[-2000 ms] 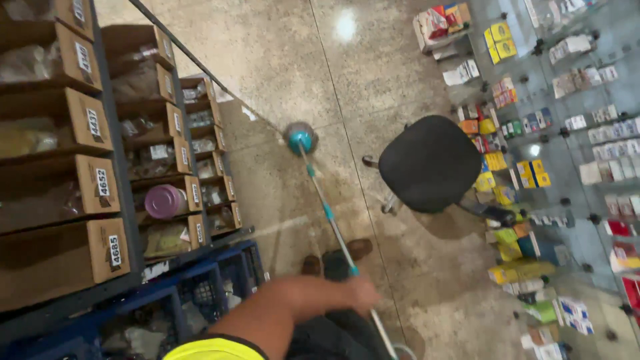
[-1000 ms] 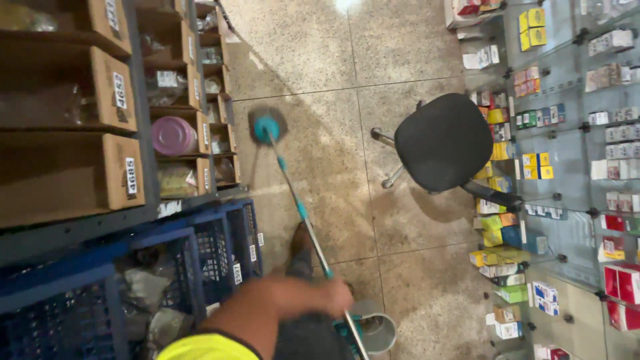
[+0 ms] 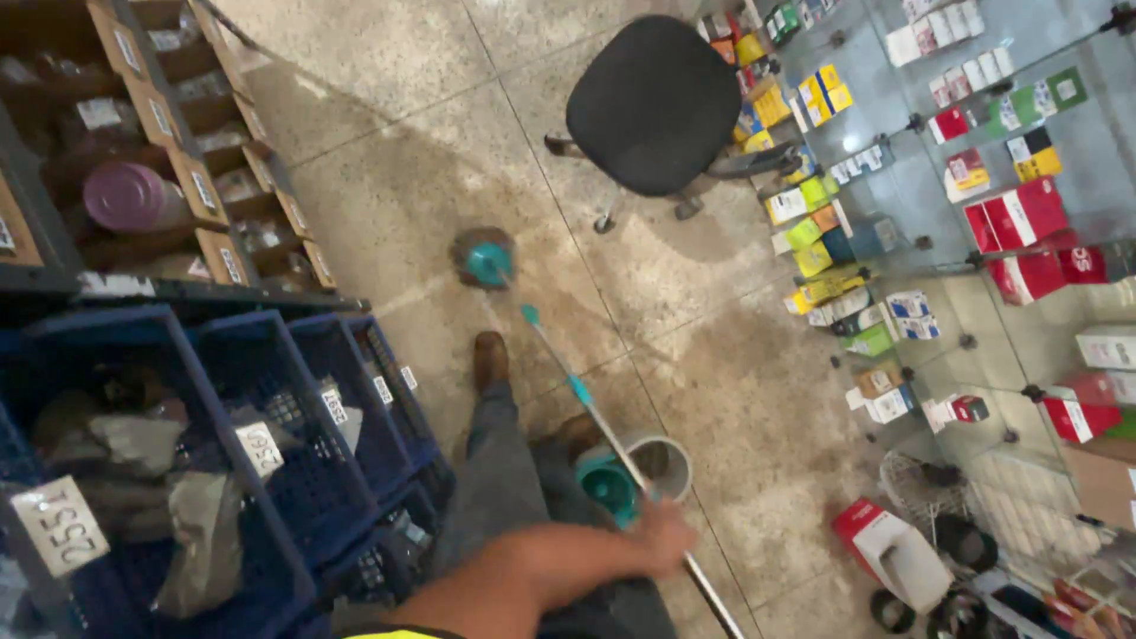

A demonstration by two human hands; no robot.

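Note:
My left hand (image 3: pixel 666 535), somewhat blurred, is closed around the metal handle of a spin mop (image 3: pixel 603 426) with teal joints. Its round mop head (image 3: pixel 486 260), with a teal centre, rests on the speckled tile floor ahead of my boots. Beside my legs, below the handle, stands a light grey mop bucket (image 3: pixel 679 466) with a teal wringer basket (image 3: pixel 610 488). The upper end of the handle runs out at the bottom edge of the view. My right hand is not visible.
Blue plastic crates (image 3: pixel 177 355) and cardboard bins (image 3: pixel 213 257) on shelving line the left side. A black office chair (image 3: pixel 657 102) stands ahead on the right. Glass shelves (image 3: pixel 932 302) with small boxes run along the right, above a red and white box (image 3: pixel 892 550).
The mop head has moved from near the bins back toward my boots and to the right of them. More of the bucket shows. The view has shifted and turned.

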